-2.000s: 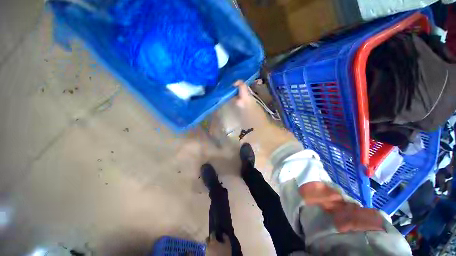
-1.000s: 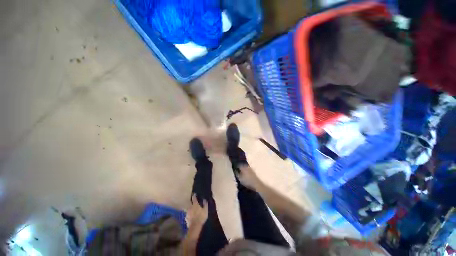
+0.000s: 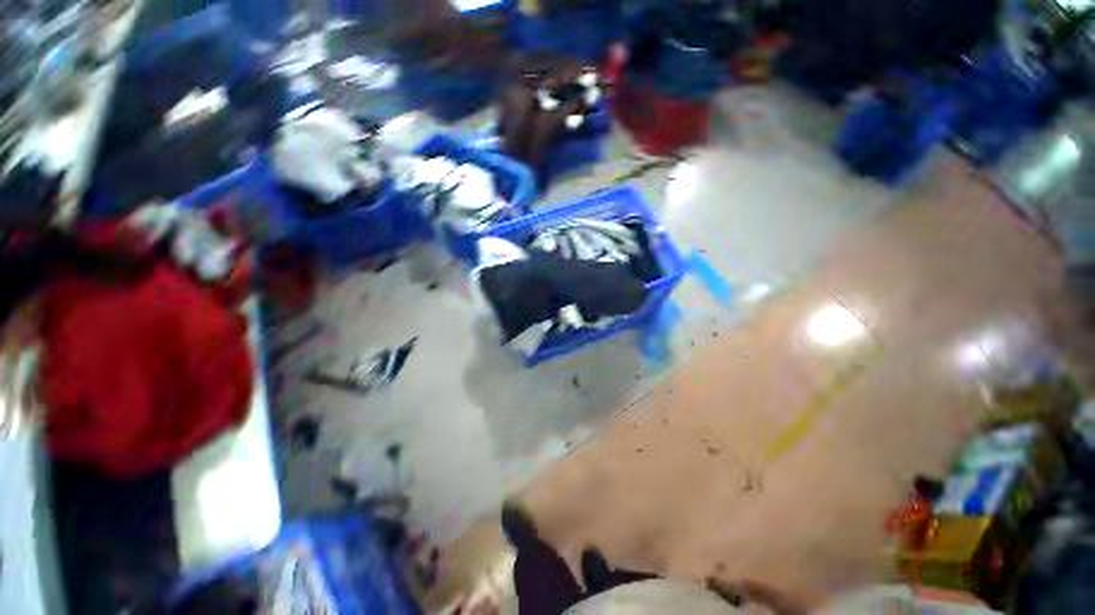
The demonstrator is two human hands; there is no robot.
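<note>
A blue plastic crate (image 3: 597,338) stands on the floor ahead, near the picture's middle. Black-and-white garment pieces (image 3: 564,284) lie in it, and some hang over its left side. A small skin-coloured blur at the bottom edge, left of my legs, may be my left hand (image 3: 476,598); its fingers and anything in them cannot be made out. My right hand is not visible. Neither hand is seen touching the crate.
A person in red (image 3: 144,360) sits at the left beside a white-topped surface (image 3: 228,487). More blue crates with white cloth (image 3: 322,154) stand behind. Another blue crate (image 3: 360,559) is at lower left. A yellow box (image 3: 961,555) stands at lower right. Scraps litter the floor.
The view has swung from the blue bin and red-rimmed basket to another floor area with the person in red. Both hands, seen low by my legs before, are now mostly or wholly out of view.
</note>
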